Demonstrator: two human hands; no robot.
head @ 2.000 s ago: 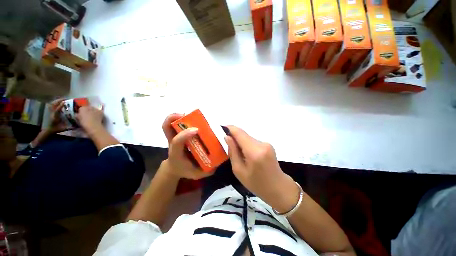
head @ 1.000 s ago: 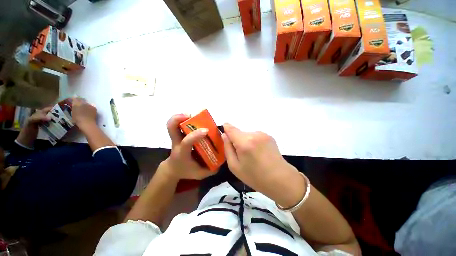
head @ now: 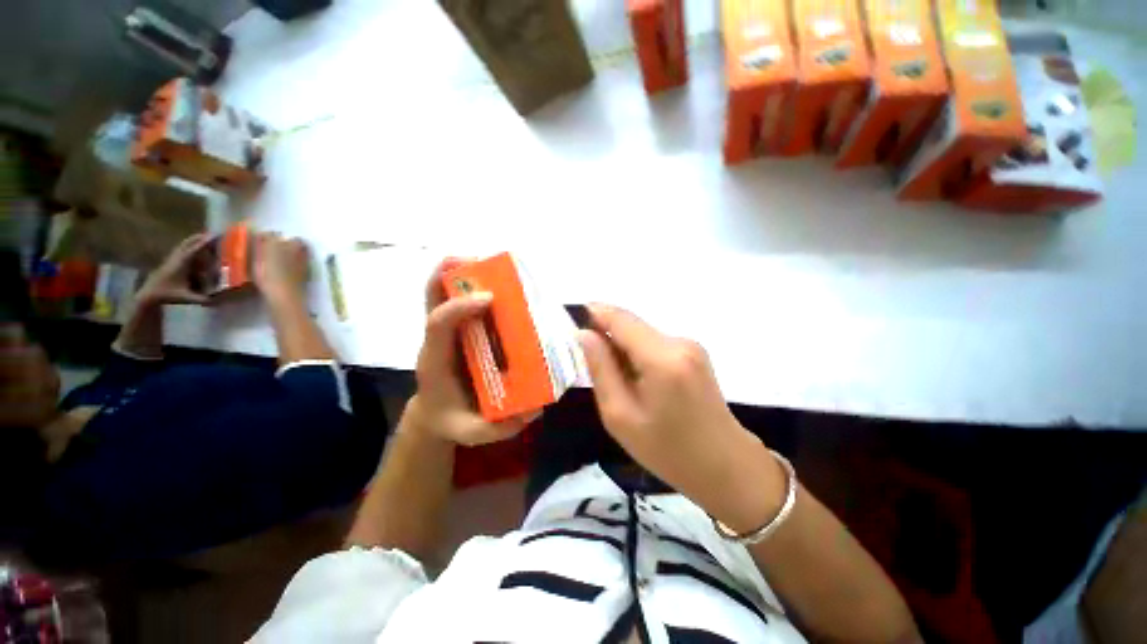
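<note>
My left hand (head: 455,365) grips an orange retail box (head: 506,337), held tilted above the table's front edge with its orange side up. The thumb lies across the orange side. A white panel or flap (head: 560,346) shows along the box's right side. My right hand (head: 667,400) is just right of the box, its thumb and finger pinched around a utility knife (head: 577,315), of which only the dark tip shows. The tip is close to the white panel; whether it touches is hard to tell.
Several orange boxes (head: 868,78) stand in a row at the upper right on the white table (head: 704,239). A brown carton (head: 535,50) and another box (head: 658,44) are at the top. At left a neighbour's hands (head: 283,267) hold a box; another box (head: 201,132) stands beyond.
The white panel at the box's right side shows wider than a second ago, and the dark tip is farther from the orange edge. The neighbour's box has turned. The view has shifted slightly.
</note>
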